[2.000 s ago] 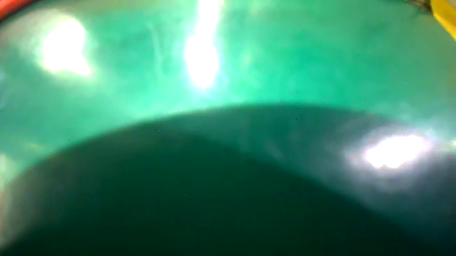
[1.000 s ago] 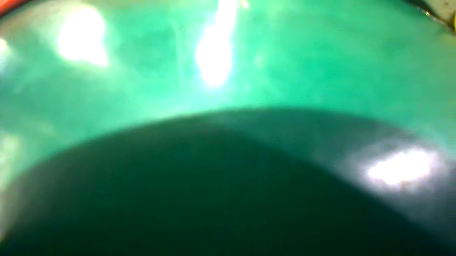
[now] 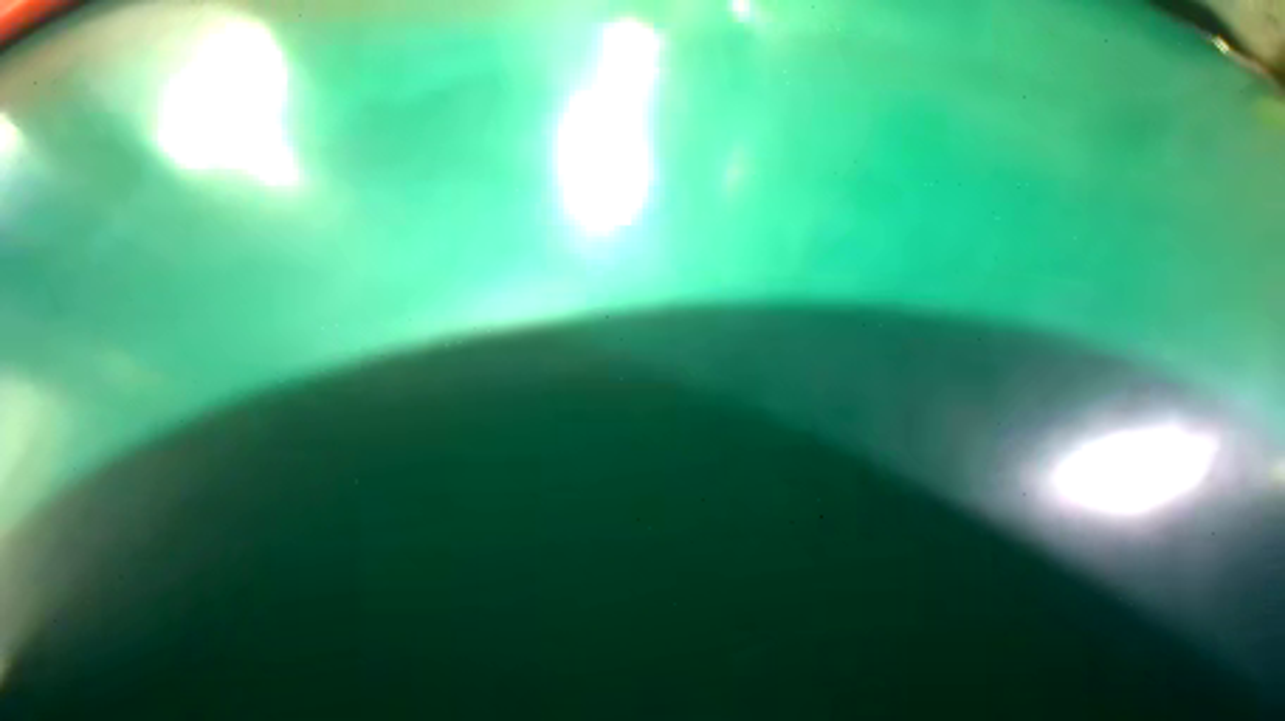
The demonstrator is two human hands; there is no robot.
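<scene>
A green glossy surface (image 3: pixel 846 169), which looks like the bench top, fills the upper part of the view very close to the camera, with bright white glare spots on it. A large dark curved shadow or shape (image 3: pixel 564 521) covers the lower part; I cannot tell what casts or forms it. Neither my left hand nor my right hand is in view. No part or tool can be made out.
A small red-orange thing (image 3: pixel 26 14) is cut off at the top left corner. A pale area (image 3: pixel 1258 26) with a dark edge shows at the top right corner. Both are blurred.
The view has shifted slightly: the glare spots sit a little further right than two seconds ago, and the yellow thing at the top right has mostly left the picture.
</scene>
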